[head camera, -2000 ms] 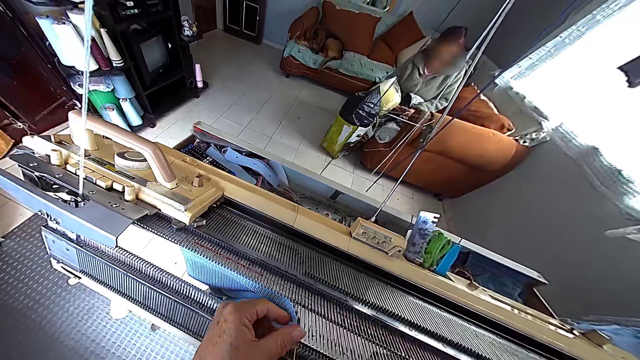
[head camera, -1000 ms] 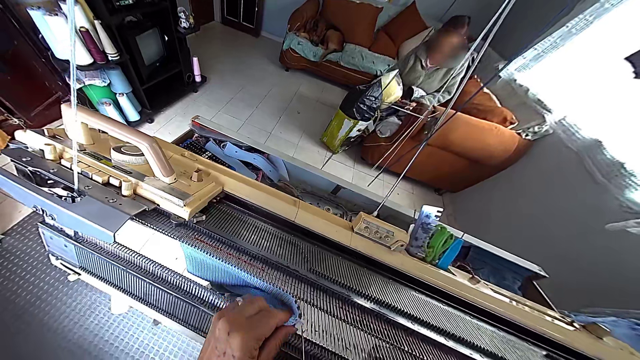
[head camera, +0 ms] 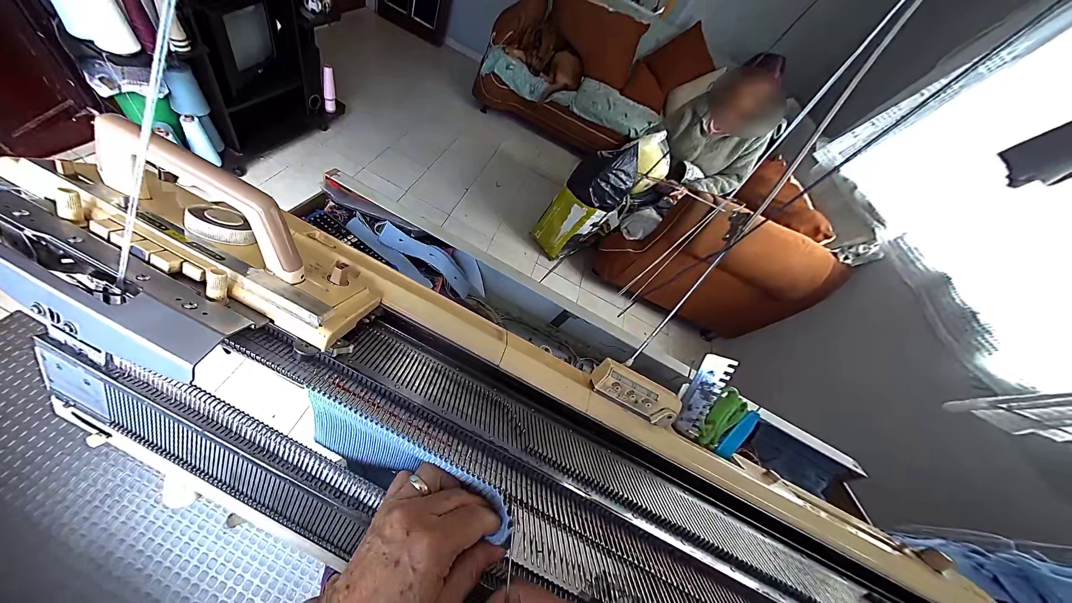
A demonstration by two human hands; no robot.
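Observation:
My left hand, with a ring on one finger, comes up from the bottom edge and pinches the right end of a light blue knitted fabric. The fabric hangs from the needles of the back needle bed of a knitting machine. Just right of my left thumb, a thin upright strand or tool runs down towards my right hand. Only a bit of that hand shows at the bottom edge, so its grip is hidden. Below the fabric lies the front needle bed. The carriage sits at the left.
Yarn strands run down into the carriage. A row counter and a comb-like piece sit along the back rail. Beyond, a person sits on an orange sofa beside a bag; a dog lies on another sofa. Yarn cones stand at the upper left.
My left hand stays at the fabric's right end, its fingers now more closed over the edge than two seconds ago. A bit of my right hand has come in at the bottom edge.

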